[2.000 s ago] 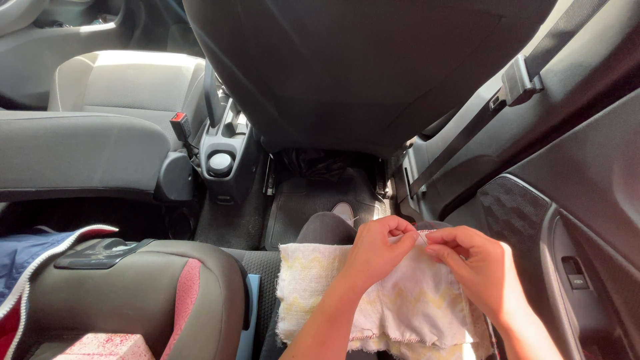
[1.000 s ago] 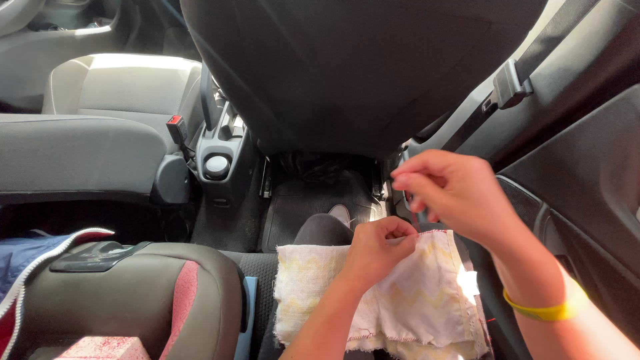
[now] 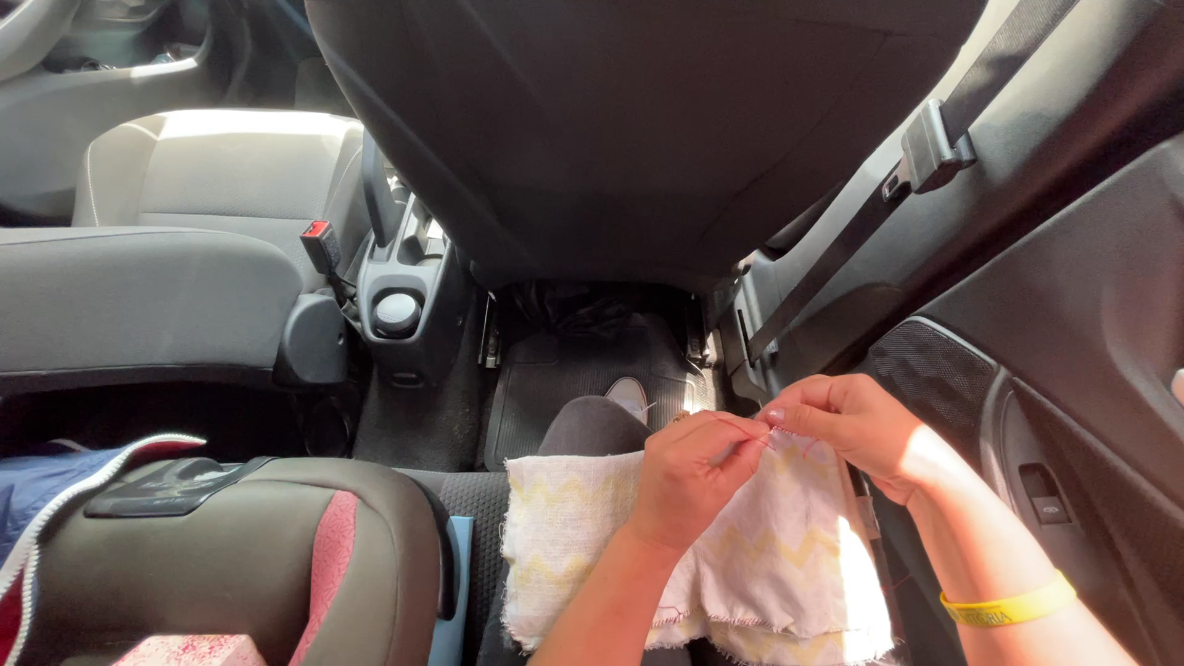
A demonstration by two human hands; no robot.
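Note:
A white cloth with yellow zigzags and frayed edges point(image 3: 777, 546) lies across my lap. My left hand point(image 3: 694, 472) pinches its top edge between thumb and fingers. Close beside it, my right hand point(image 3: 842, 425) has thumb and fingertips together at the same edge, near the top right corner. Fine red thread point(image 3: 731, 423) loops over my left fingers and shows at the cloth's edge. Whether a needle sits between my fingertips cannot be seen. A yellow wristband point(image 3: 1008, 601) is on my right wrist.
A front seat back point(image 3: 629, 139) rises ahead, with a rubber floor mat point(image 3: 555, 379) below. The door panel point(image 3: 1091, 324) and a seat belt point(image 3: 832, 250) are at right. At left are a child car seat point(image 3: 250, 555), a blue jacket point(image 3: 46, 490) and a pink-and-white box point(image 3: 190, 650).
My right hand was raised off the cloth a second ago and has come back down to its edge beside my left hand. My left hand has stayed at the top edge.

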